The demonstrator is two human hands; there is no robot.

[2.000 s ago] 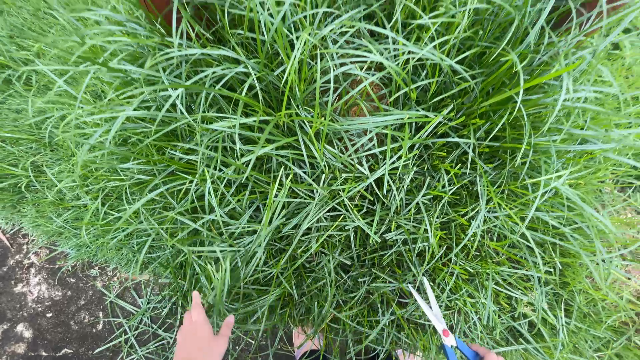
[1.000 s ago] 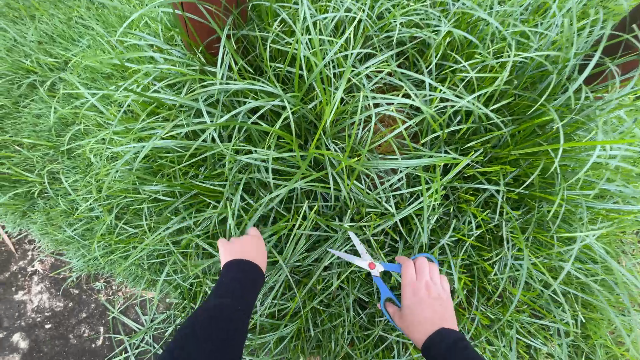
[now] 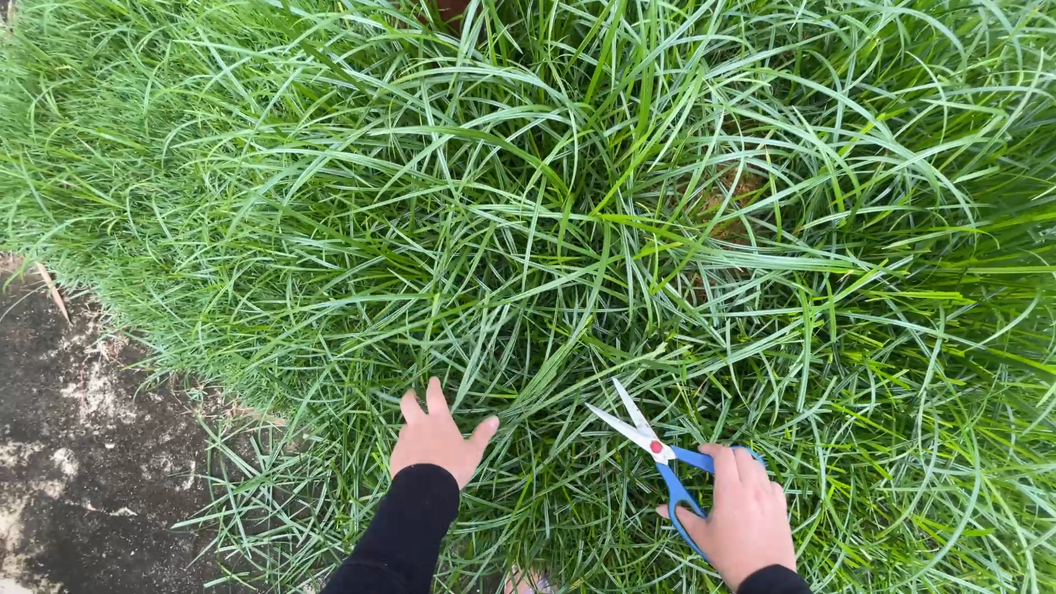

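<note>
My right hand [image 3: 747, 516], at the lower right, grips the blue handles of a pair of scissors [image 3: 657, 447]. Their metal blades are spread apart and point up and left over the long green grass [image 3: 528, 272]. To the left of the scissors, my left hand [image 3: 439, 437] is over the grass with its fingers and thumb apart, and nothing shows in it. Both forearms are in black sleeves. Loose-looking grass blades [image 3: 268, 503] lie at the lower left, on the edge of the bare ground.
Dark, stained ground [image 3: 99, 462] borders the grass at the lower left. A reddish-brown object [image 3: 445, 11] shows partly at the top edge. A brownish patch [image 3: 730, 198] lies among the grass at right. Part of a foot [image 3: 528, 582] shows at the bottom edge.
My left hand, closed among the grass one second ago, now has its fingers apart. The scissors remain in my right hand with blades spread. The view has shifted.
</note>
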